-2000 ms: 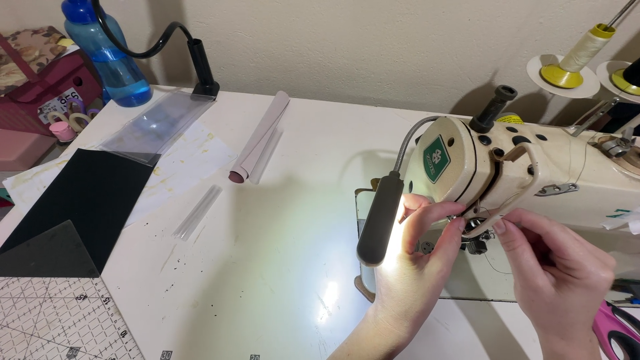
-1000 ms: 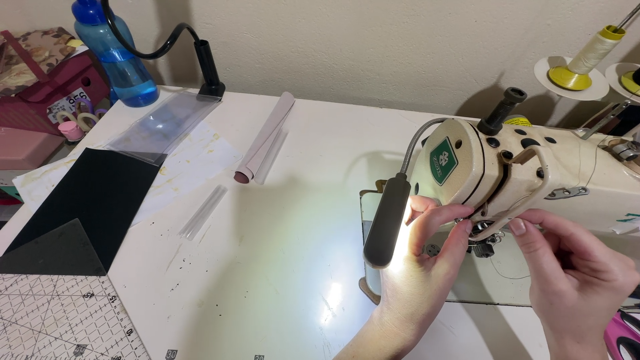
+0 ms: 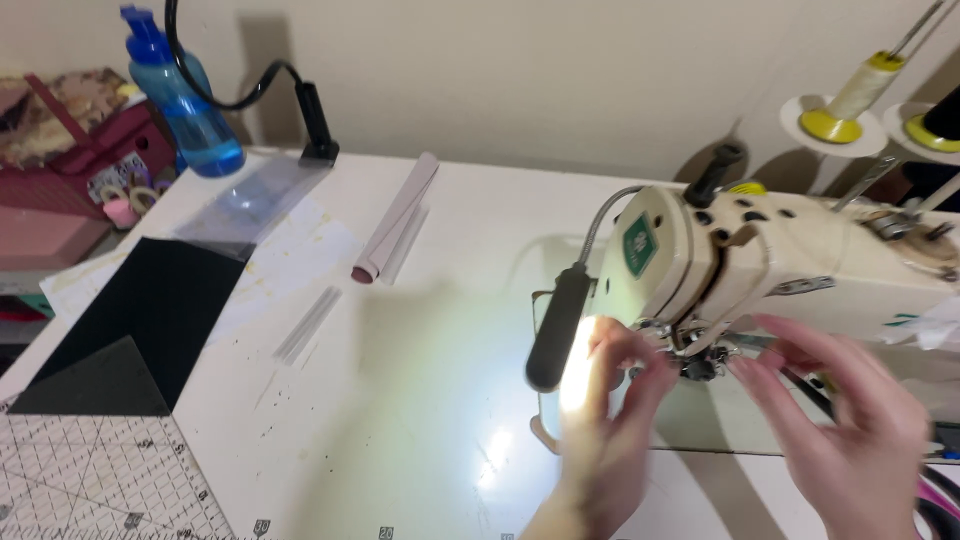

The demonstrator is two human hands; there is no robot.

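Note:
A cream industrial sewing machine (image 3: 810, 277) stands at the right, with its tension parts (image 3: 701, 364) low on the near face of its head. At the left side of these parts is my left hand (image 3: 615, 405), thumb and forefinger close together; whether thread lies between them is too blurred to tell. My right hand (image 3: 840, 412) is just right of the same parts, its thumb and fingers curled near each other, and its hold is also unclear. A black gooseneck lamp (image 3: 559, 330) shines on my left hand. A cone of pale thread (image 3: 862, 90) stands behind the machine.
On the white table (image 3: 420, 420) lie a rolled pink sheet (image 3: 397, 217), clear strips (image 3: 309, 324), black material (image 3: 157, 300) and a gridded ruler (image 3: 97, 472). A blue bottle (image 3: 187, 112) stands at the back left. Scissors handles (image 3: 937, 502) show at the lower right edge.
The fingers of my right hand have spread and risen somewhat beside the machine's tension parts. My left hand remains at the machine head, its fingers slightly shifted. The view has moved slightly.

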